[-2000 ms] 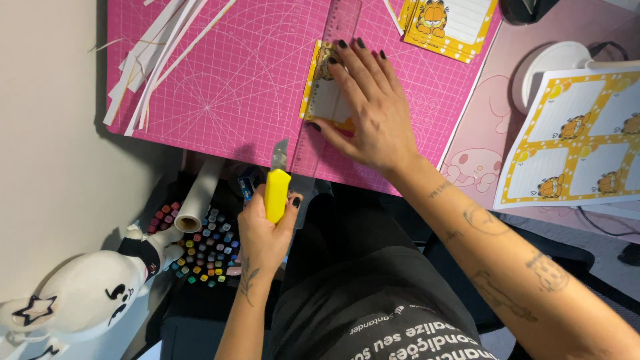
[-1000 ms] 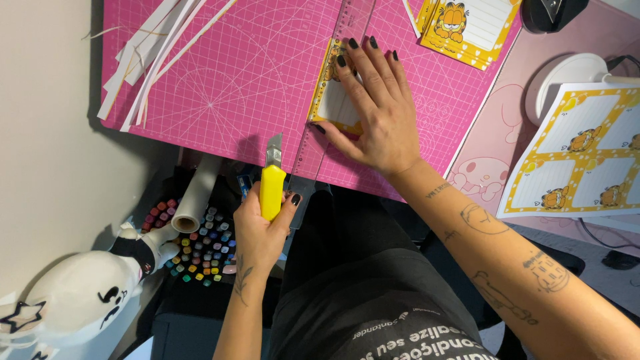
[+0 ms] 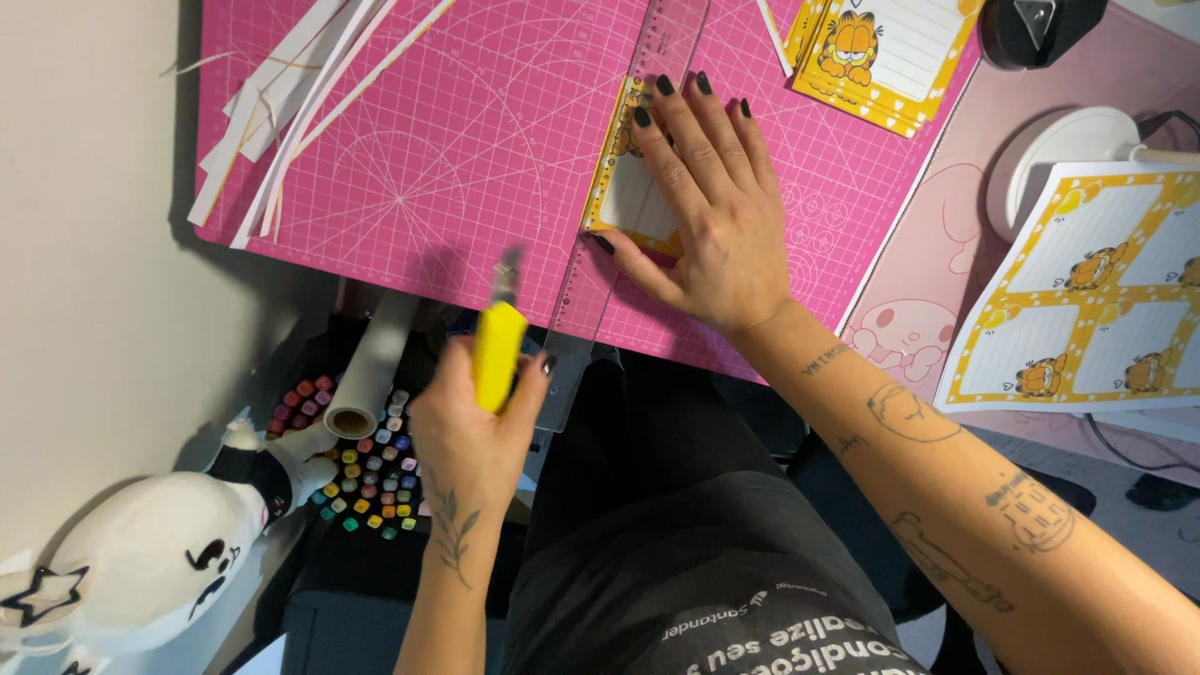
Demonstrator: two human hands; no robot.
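My left hand (image 3: 478,422) grips a yellow snap-off utility knife (image 3: 499,356), its blade out and pointing up over the front edge of the pink cutting mat (image 3: 403,197). To the right, my right hand (image 3: 717,206) lies flat with spread fingers, pressing on a clear plastic ruler (image 3: 586,291). Beneath the ruler and hand is a yellow-bordered card (image 3: 637,202) with an orange cartoon cat; the hand hides part of it. The blade is left of the ruler, apart from it. More such cards (image 3: 881,56) lie stacked at the mat's upper right.
Paper offcuts (image 3: 300,103) lie at the mat's upper left. A printed sheet (image 3: 1078,291) leans by a white round base (image 3: 1059,159) on the right. Below the mat are a paper roll (image 3: 370,375), markers (image 3: 375,478) and a white plush toy (image 3: 159,562). A black object (image 3: 1041,33) stands at upper right.
The knife in my left hand has tilted slightly and looks blurred now. My right hand has stayed on the ruler and card throughout.
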